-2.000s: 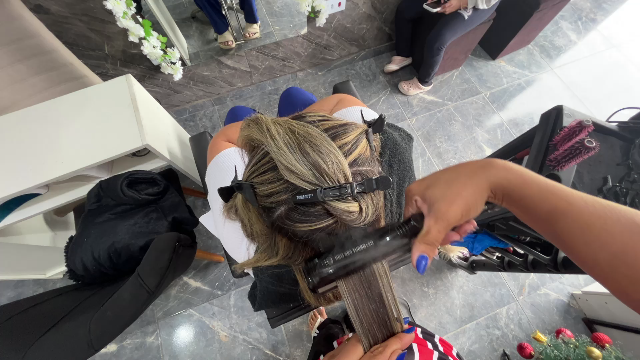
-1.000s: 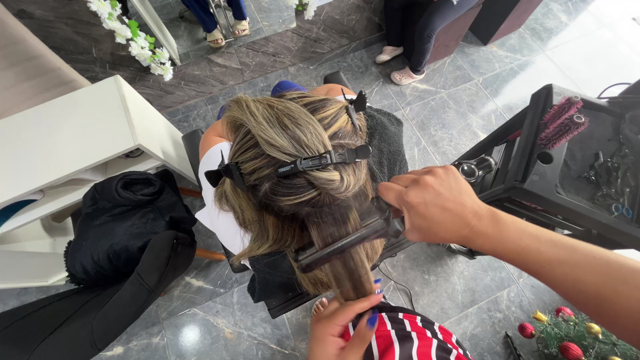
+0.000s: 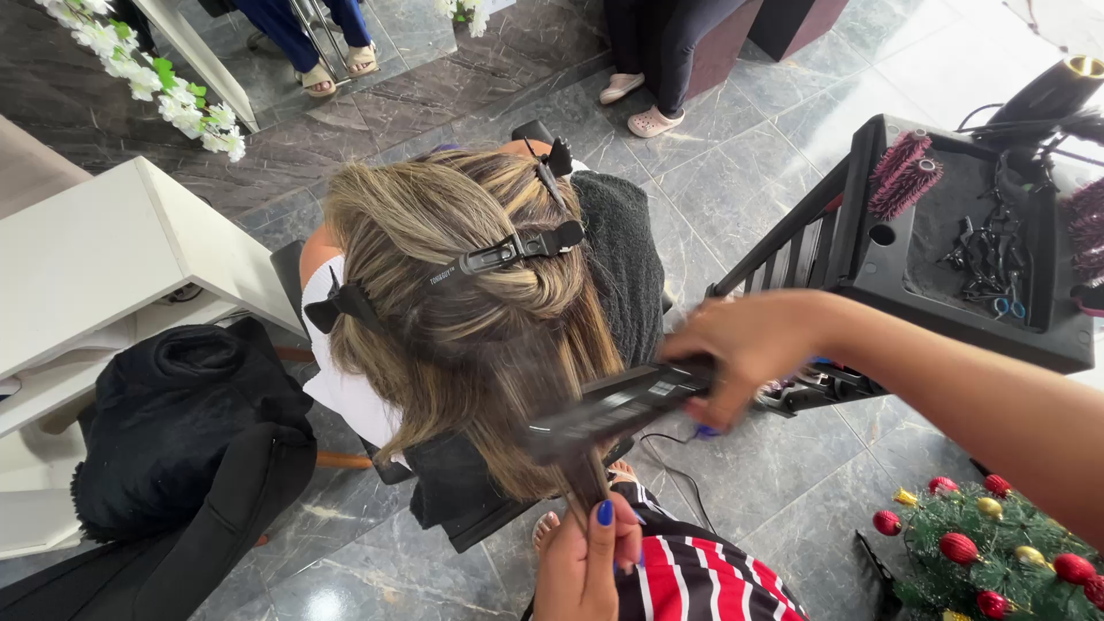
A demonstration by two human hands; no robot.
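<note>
A seated person's streaked blond and brown hair [image 3: 405, 216] is seen from above and behind. Black sectioning clips hold it up: one across the middle [image 3: 509, 252], one at the left [image 3: 345, 306] and one at the upper right [image 3: 552, 168]. My right hand [image 3: 742, 354], blurred, grips a black hair straightener [image 3: 617, 410]. Its plates lie around a lock of hair low at the back of the head. Below the tool, my left hand [image 3: 591, 552] pinches the end of that same lock [image 3: 585, 483] between thumb and fingers.
At the right stands a black salon trolley [image 3: 975, 323] with pink round brushes [image 3: 906, 177], small clips and scissors [image 3: 1007, 306]. A decorated small Christmas tree [image 3: 966, 552] is at lower right. On the left are a white cabinet [image 3: 78, 250] and a chair bearing black cloth [image 3: 190, 423]. Another person's legs [image 3: 664, 52] show above.
One second ago the straightener was also around a lock at the back of the head. The view has shifted, and more of the trolley shows than two seconds ago.
</note>
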